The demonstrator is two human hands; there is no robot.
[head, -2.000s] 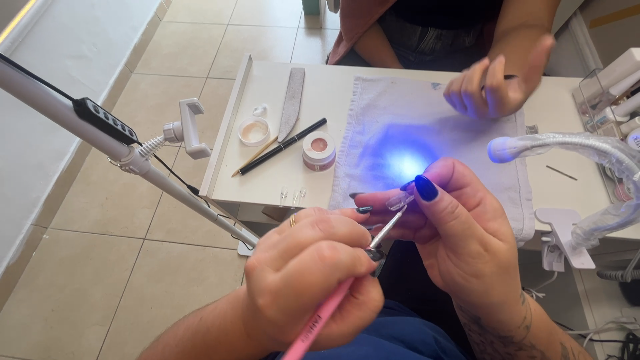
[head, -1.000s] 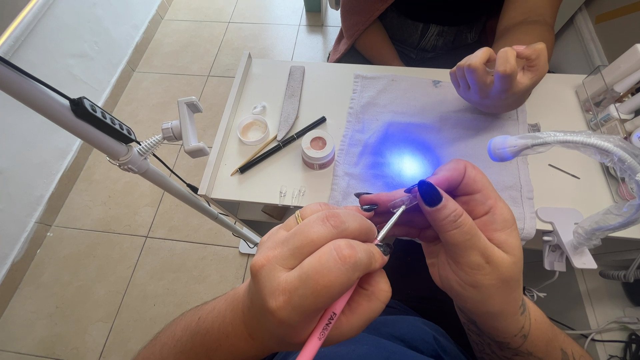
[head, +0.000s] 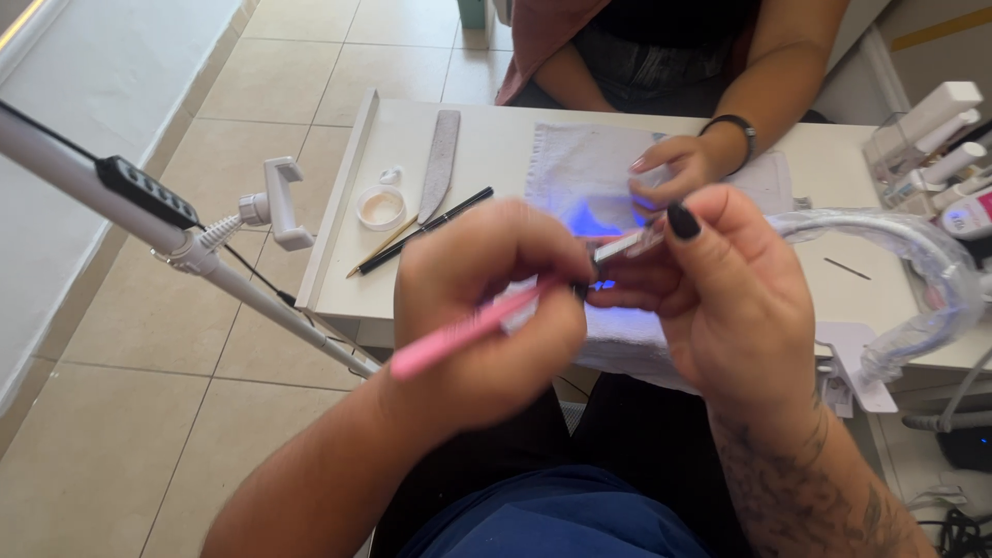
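Note:
My left hand [head: 496,310], blurred, grips a pink-handled brush [head: 465,329], its handle slanting down to the left and its silvery ferrule [head: 618,246] pointing up to the right. Dark-nailed, my right hand [head: 744,287] pinches a small clear piece [head: 649,234], which looks like a nail tip, between thumb and fingers. The brush end is beside or against this piece; contact cannot be made out. Both hands are raised over the near edge of a white towel [head: 577,159], lit blue behind the fingers.
Across the white table [head: 488,128] a person rests a hand [head: 686,167] on the towel. At left lie a nail file [head: 440,163], a black pen-like stick [head: 418,236], a wooden stick [head: 380,252] and a small open pot [head: 380,208]. A plastic-wrapped lamp arm [head: 942,263] curves at right.
My left hand has swung the pink brush to a flatter slant. The other person's hand has moved down onto the towel. The blue glow is partly hidden behind my hands.

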